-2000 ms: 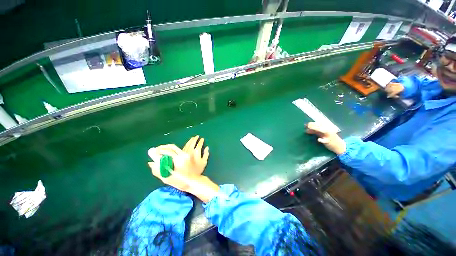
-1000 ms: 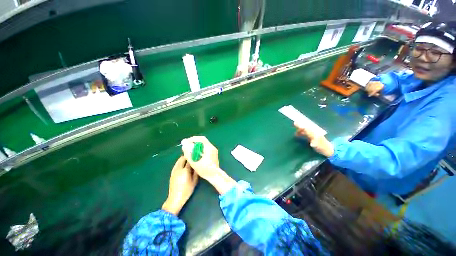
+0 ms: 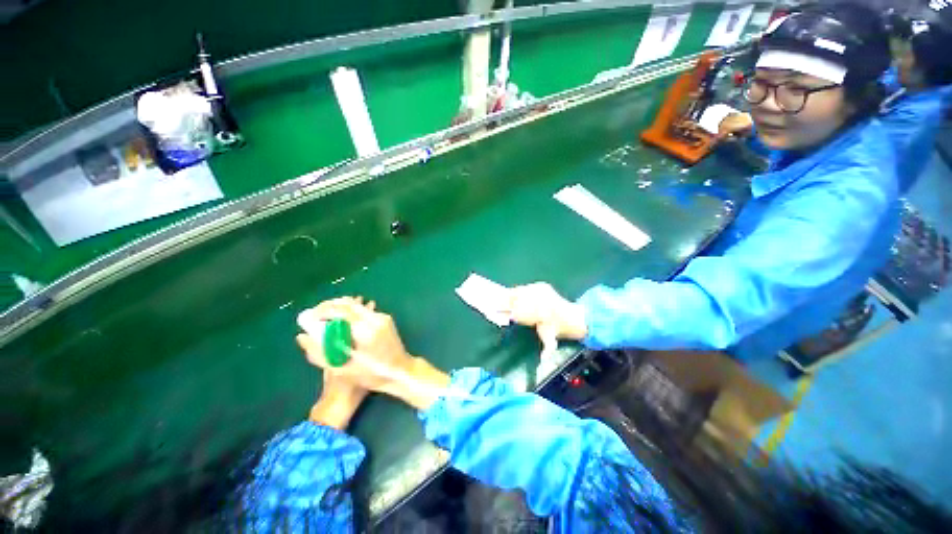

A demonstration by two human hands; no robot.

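My right hand (image 3: 365, 339) is closed around a syringe whose bright green cap (image 3: 337, 342) shows at the palm side. The syringe's barrel and tip are mostly hidden by the fingers. My left hand (image 3: 339, 394) is beneath and behind my right hand, largely covered by it; its fingers and anything in them cannot be seen. Both hands are over the green conveyor belt (image 3: 209, 365). A small black component (image 3: 398, 226) lies on the belt beyond my hands.
A neighbour's hand (image 3: 545, 310) reaches to a folded white paper (image 3: 482, 296) right of my hands. A white perforated strip (image 3: 602, 216) lies farther right, near an orange press (image 3: 679, 117). A crumpled wipe (image 3: 25, 490) is at far left. A metal rail (image 3: 313, 186) runs behind.
The neighbour's hand has moved from the strip to the folded paper. My hands have come closer together, my left now mostly under my right. The camera view has shifted right.
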